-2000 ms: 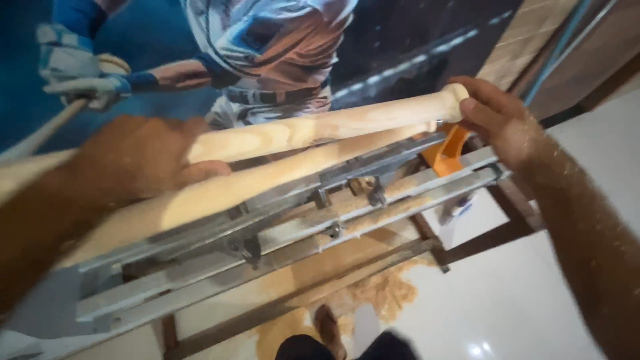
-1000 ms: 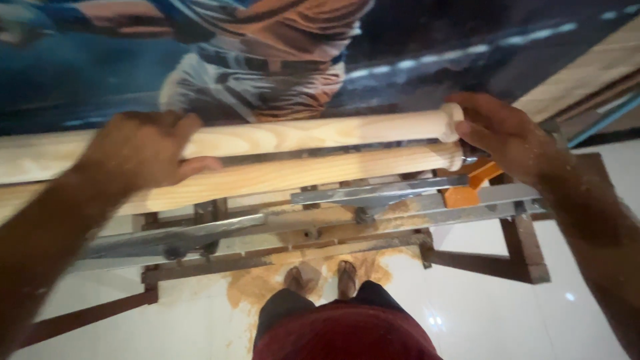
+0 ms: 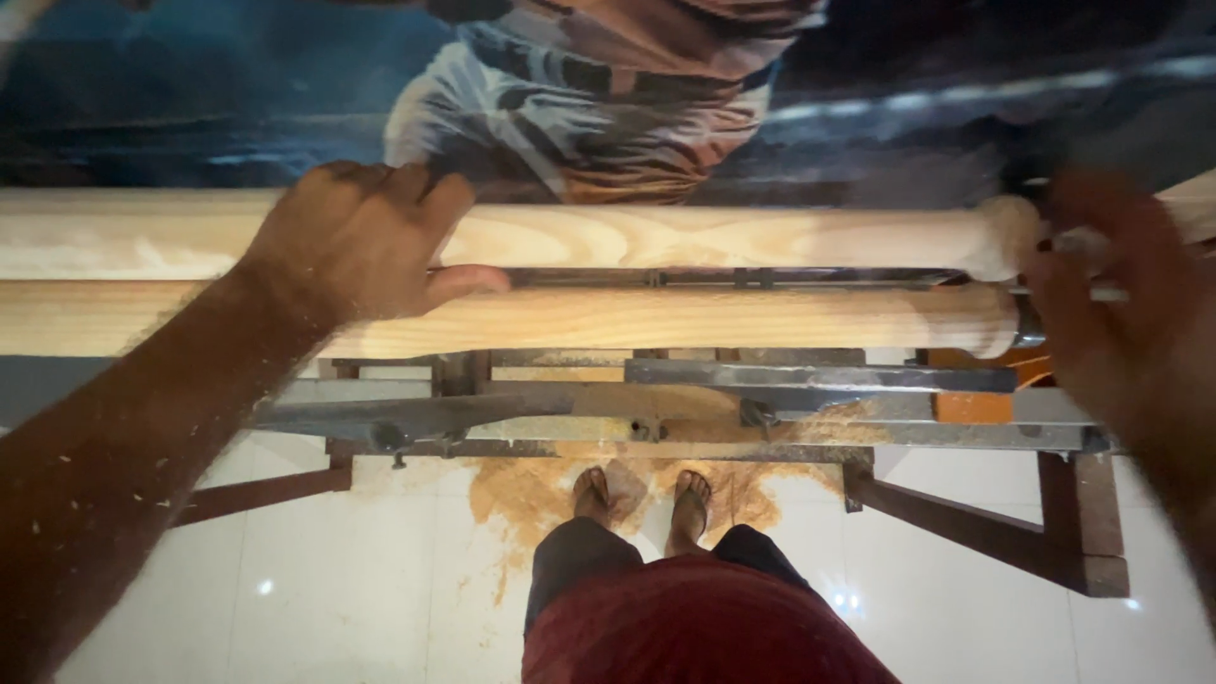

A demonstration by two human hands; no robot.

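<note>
Two pale wooden baseball bats lie side by side across the view, knobs to the right. My left hand [image 3: 370,237] is wrapped over the upper bat [image 3: 703,236], its thumb pointing across toward the gap between the two. The lower bat [image 3: 684,318] lies parallel to it, nearer my body, and passes beneath my left wrist. At the right, beside the knob of the upper bat, is my right hand [image 3: 1111,256], blurred; whether its fingers touch the knob or hold anything is unclear.
Below the bats runs a lathe-like metal frame with rails [image 3: 817,377] and an orange part [image 3: 974,407], on brown legs [image 3: 978,522]. Sawdust [image 3: 513,494] covers the tiled floor around my feet. Behind the bats stands a large printed picture of a baseball player [image 3: 589,104].
The two bats, angled apart at first, now lie level and parallel. My right hand has shifted from gripping around the upper bat's knob to just beside it. My left hand stays on the upper bat.
</note>
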